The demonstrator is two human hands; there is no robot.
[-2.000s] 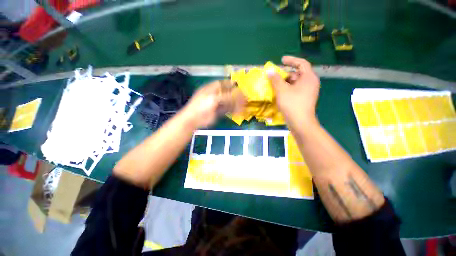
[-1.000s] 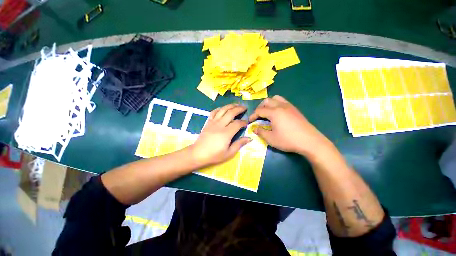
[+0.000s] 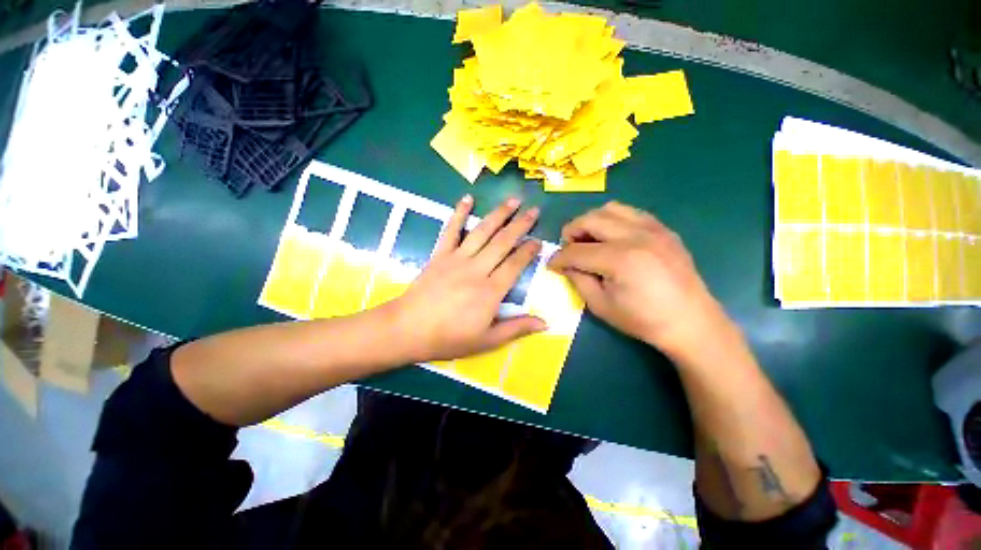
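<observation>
The sheet of yellow stickers (image 3: 323,269) lies tilted on the green bench in front of me, with several empty windows along its far row and yellow rectangles along its near row. My left hand (image 3: 473,285) lies flat on the sheet with fingers spread, covering part of the far row. My right hand (image 3: 629,269) is at the sheet's far right corner, thumb and fingertips pinched together at the last yellow sticker (image 3: 555,288). The fingers hide how much of that sticker is lifted. A heap of loose yellow pieces (image 3: 538,91) lies just behind the sheet.
A tangled pile of black frames (image 3: 264,102) lies left of the yellow heap. White waste lattices (image 3: 75,150) are heaped at far left. Spare sticker sheets (image 3: 882,231) are stacked at right. A pale rail (image 3: 742,64) crosses behind. A cardboard box (image 3: 67,344) stands below left.
Both hands have come down from the yellow heap to the sheet, which now lies more tilted. Since a second ago the left hand's fingers have spread flatter. The view has shifted, so the far frames are out of sight.
</observation>
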